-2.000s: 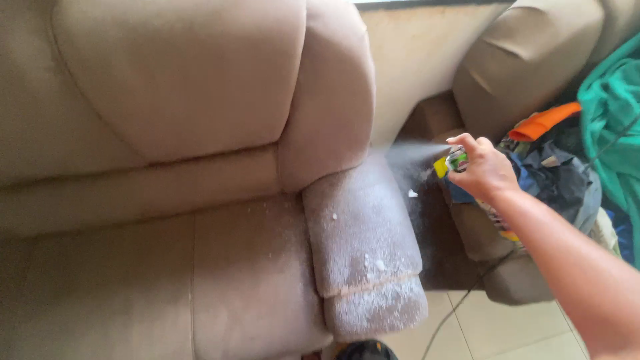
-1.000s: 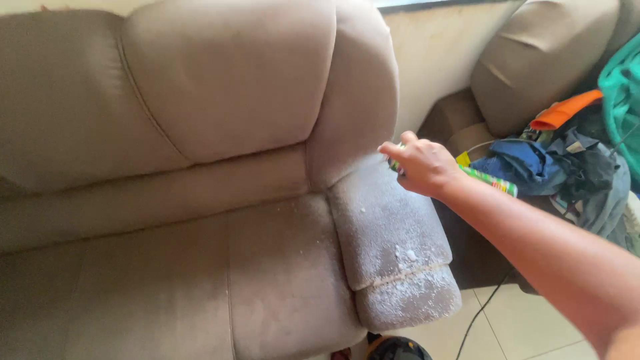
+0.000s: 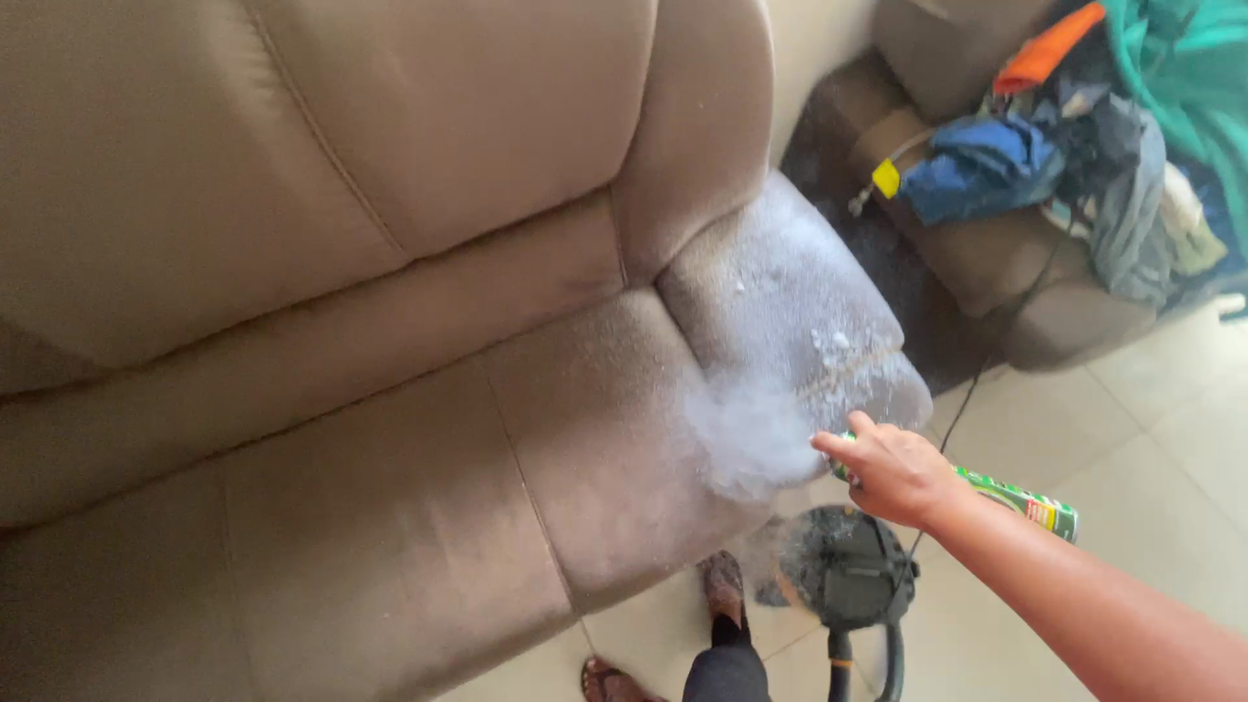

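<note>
My right hand [image 3: 892, 468] grips a green aerosol spray can [image 3: 1024, 502], which lies nearly level with its nozzle end to the left. A white cloud of spray [image 3: 751, 434] spreads from it over the front of the sofa's armrest [image 3: 780, 263] and the seat edge beside it. White foam flecks [image 3: 834, 341] and a pale coating lie on the armrest. The brown upholstered sofa [image 3: 409, 487] fills the left and middle of the view. My left hand is out of view.
A black vacuum cleaner [image 3: 853, 565] with a hose stands on the tiled floor near my feet [image 3: 721, 585]. A dark cable [image 3: 960, 409] runs across the floor. At the upper right, a second brown sofa [image 3: 1063, 322] holds piled clothes [image 3: 985, 166] and a green cloth [image 3: 1189, 78].
My right hand has moved from the back of the armrest to its front end, still holding the can. The spray cloud now falls at the armrest's front and the seat edge.
</note>
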